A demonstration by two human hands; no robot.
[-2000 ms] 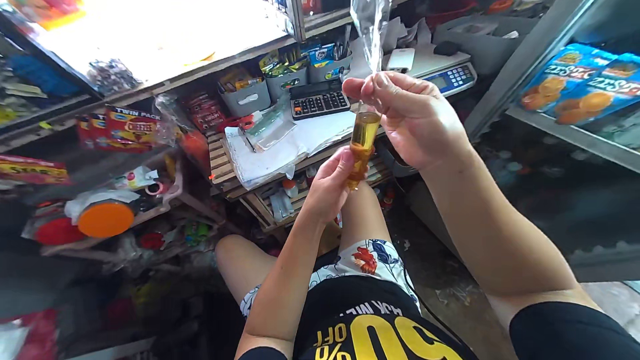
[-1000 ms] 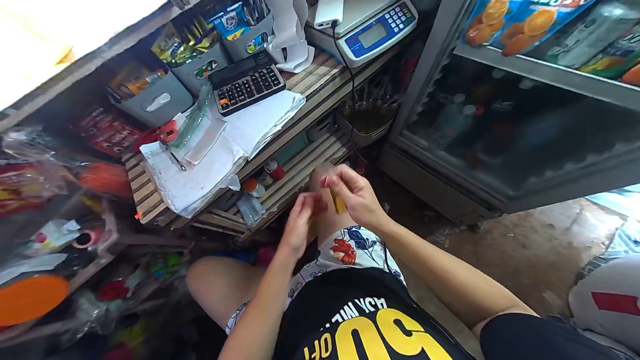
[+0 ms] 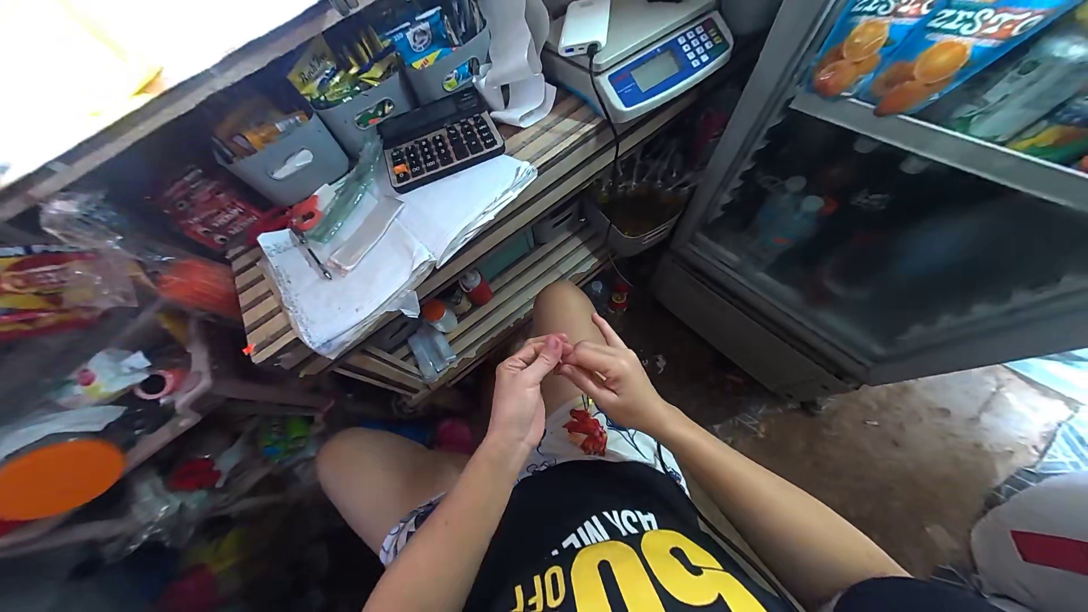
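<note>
My left hand and my right hand meet above my bare thigh, with their fingertips touching. The thumb and index finger of each are pinched together around something too small or too hidden to make out. My right hand's other fingers are spread. Beneath the hands are my floral shorts. Forward of them stands a slatted wooden table, which bears an open notebook with a pen on it, and a black calculator.
A digital scale with a white power bank stands at the table's back. Grey bins of sachets line its rear. A glass-door fridge is at the right. An orange lid lies at the left.
Two seconds ago my hands held a clear plastic bag with amber contents higher up; one second ago something yellow showed at my right hand. Neither shows now. The view has shifted a lot.
</note>
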